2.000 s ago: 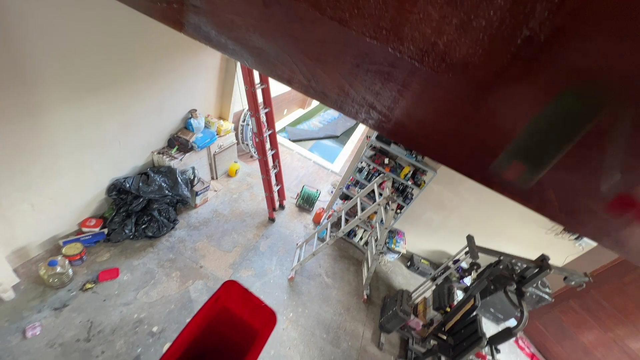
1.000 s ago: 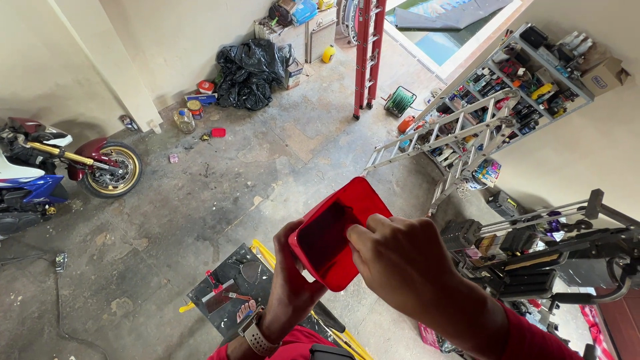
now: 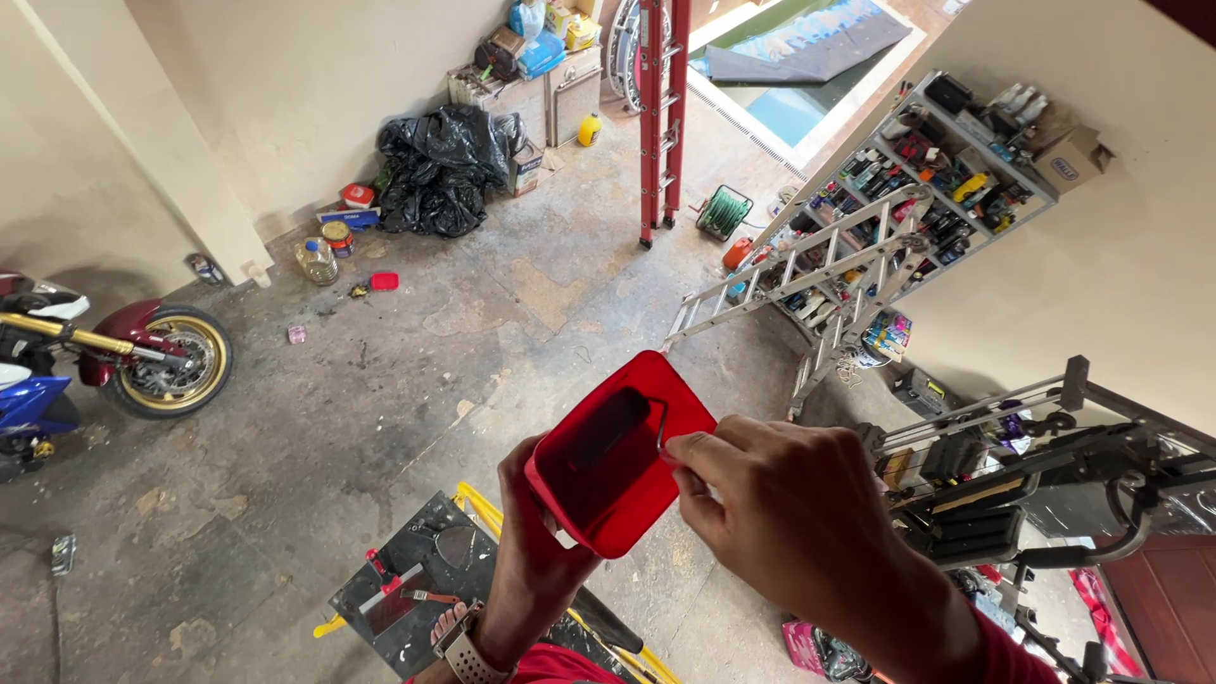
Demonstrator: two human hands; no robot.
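My left hand (image 3: 537,532) is closed around the outside of a red plastic paint container (image 3: 655,494), which is tilted so its open top faces me. Inside lies a dark paint roller (image 3: 608,432) with a bent wire frame. The fingers of my right hand (image 3: 731,475) pinch the roller's handle end at the container's right rim; the handle itself is mostly hidden by the hand. Below, a black platform (image 3: 356,584) with yellow rails carries a wide scraper (image 3: 391,597) and a paintbrush (image 3: 429,597). Toes of a bare foot show beside the brush.
The floor lies well below me. A red ladder (image 3: 663,123) stands upright ahead, and an aluminium folding ladder (image 3: 807,275) stands right of it by loaded shelves (image 3: 988,142). Exercise equipment (image 3: 1007,494) is at right, a motorcycle (image 3: 142,361) at left, black plastic bags (image 3: 446,171) by the wall.
Two seconds ago only the red container showed, without hands. Both hands have since come into view at it, and the roller now shows inside. The view has swung down and left, off the dark red surface.
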